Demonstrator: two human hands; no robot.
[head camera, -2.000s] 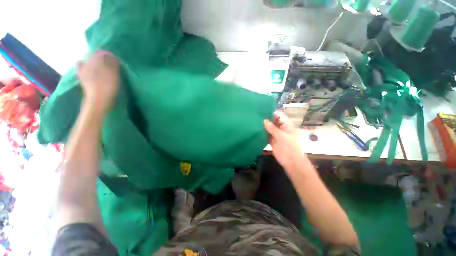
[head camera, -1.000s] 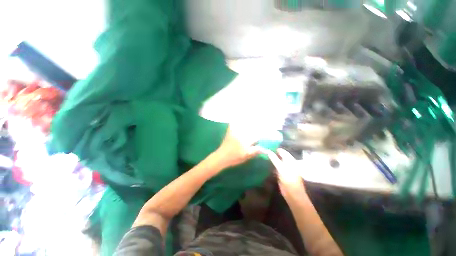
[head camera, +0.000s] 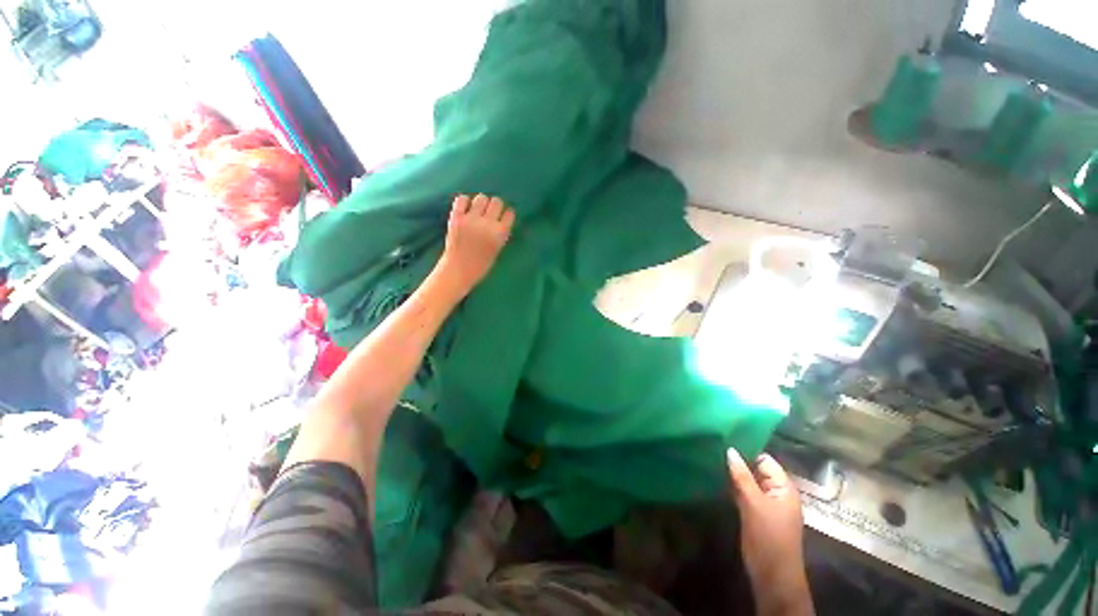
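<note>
A green panel (head camera: 638, 403) stretches from the heap to the machine, its right end at the brightly lit needle area. My left hand (head camera: 480, 229) grips green cloth near the heap's middle. My right hand (head camera: 768, 484) holds the panel's right edge between thumb and fingers, just in front of the overlock machine (head camera: 951, 391). The pile of green pieces (head camera: 530, 132) rises behind and left. A small yellow print (head camera: 533, 458) shows on the cloth, partly in a fold. Glare hides the presser foot.
Dark-blue snips (head camera: 995, 548) lie on the white table (head camera: 933, 560) right of my right hand. Green strips (head camera: 1072, 572) hang at the far right. Green thread cones (head camera: 905, 99) stand upper right. Coloured scraps (head camera: 247, 181) and bags lie on the floor at left.
The view has swung left. My left hand has moved from beside my right hand back to the heap and taken hold of cloth there. The panel now lies spread between my hands.
</note>
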